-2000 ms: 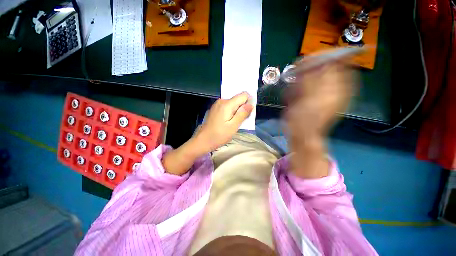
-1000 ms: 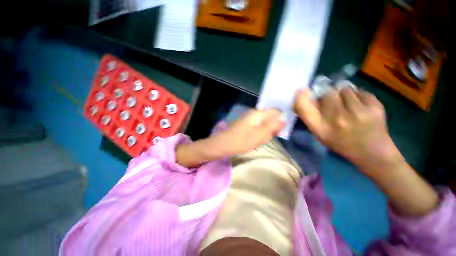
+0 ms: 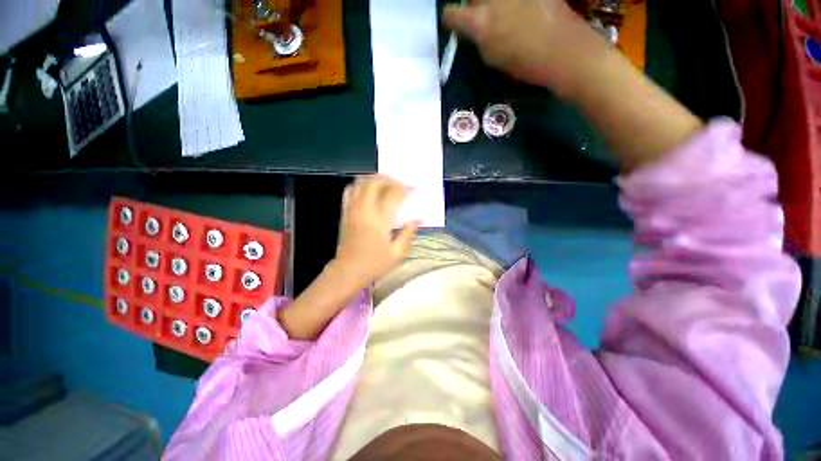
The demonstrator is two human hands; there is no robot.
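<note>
A long white strip (image 3: 407,99) lies at the bench centre and hangs over the front edge. My left hand (image 3: 374,225) is at its lower end, fingers curled on its left edge, holding it. My right hand (image 3: 527,40) reaches over the bench right of the strip's top; its fingertips are by a thin pale stick (image 3: 448,59), and I cannot tell whether they hold it. Two round silver discs (image 3: 464,126) lie side by side on the dark mat, below my right hand.
An orange fixture with a disc (image 3: 288,74) stands left of the strip; another (image 3: 634,38) is partly behind my right arm. Paper sheets (image 3: 205,99) and a calculator (image 3: 94,101) lie left. A red tray of discs (image 3: 196,286) is lower left; red trays (image 3: 801,135) stand far right.
My right hand has moved forward, away from the discs and the strip's lower end. My left hand stays at the strip's lower end. The view has swung back towards the right.
</note>
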